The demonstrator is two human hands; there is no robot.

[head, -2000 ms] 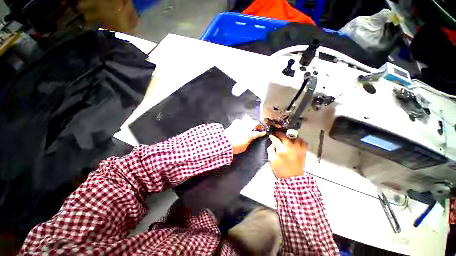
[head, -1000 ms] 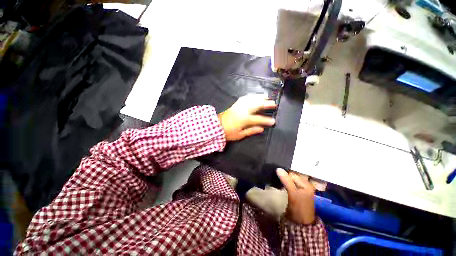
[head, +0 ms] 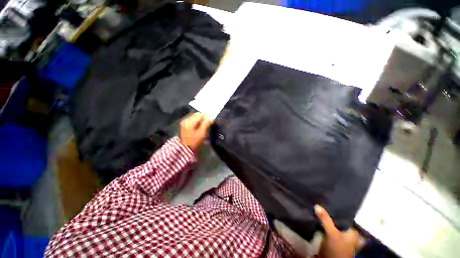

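Observation:
The black panel (head: 297,136) lies over the front edge of the white table, roughly square, with a fold or strip along its near side. My left hand (head: 194,132) is closed on the panel's left corner. My right hand (head: 337,237) grips its near right corner, with a finger on top; the hand is blurred. The panel's far right part lies near the needle area of the sewing machine (head: 411,75), which is blurred. Any pocket piece cannot be told apart.
A big loose black heap (head: 151,85) lies to the left of the white table (head: 302,30). Blue bins (head: 22,156) stand at the far left. A slim dark tool (head: 429,150) lies right of the needle area.
The view has swung left. My left hand has moved from the middle of the panel to its left corner. The panel's near side is now raised or folded, and its strip by the needle no longer shows.

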